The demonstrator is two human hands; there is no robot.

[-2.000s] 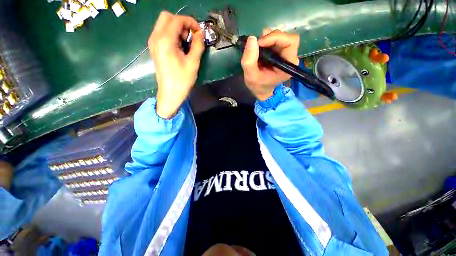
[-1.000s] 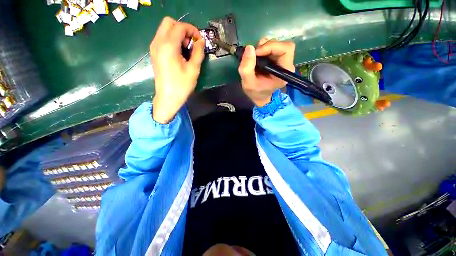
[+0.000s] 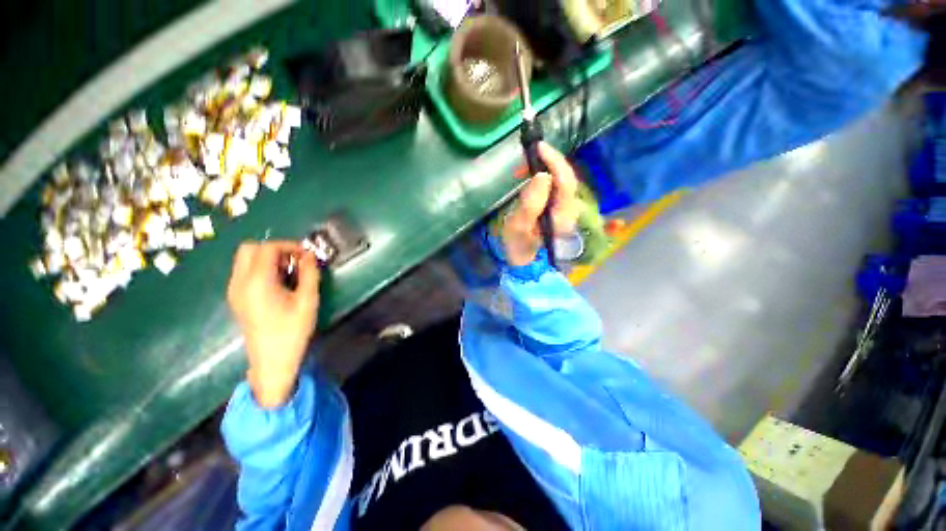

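My right hand (image 3: 544,205) holds the black soldering iron (image 3: 532,140) upright, its metal tip beside the round tan pot (image 3: 488,68) in the green tray. Whether the tip touches the pot I cannot tell. My left hand (image 3: 272,301) is at the left side of the grey metal fixture (image 3: 346,238) near the bench edge. A small silver-white component (image 3: 320,246) shows at the fixture by my fingertips. My thumb and fingers are bent close together; what is between them is blurred.
A loose pile of small white and yellow components (image 3: 156,197) lies on the green bench at the left. A black box-like item (image 3: 358,88) stands between pile and green tray (image 3: 452,116). Another person's blue sleeve (image 3: 747,109) is at the upper right. A carton (image 3: 809,467) is lower right.
The view has turned, showing more of the pile and the green tray. My right hand has moved the iron away from the fixture to the pot. My left hand has stayed at the fixture.
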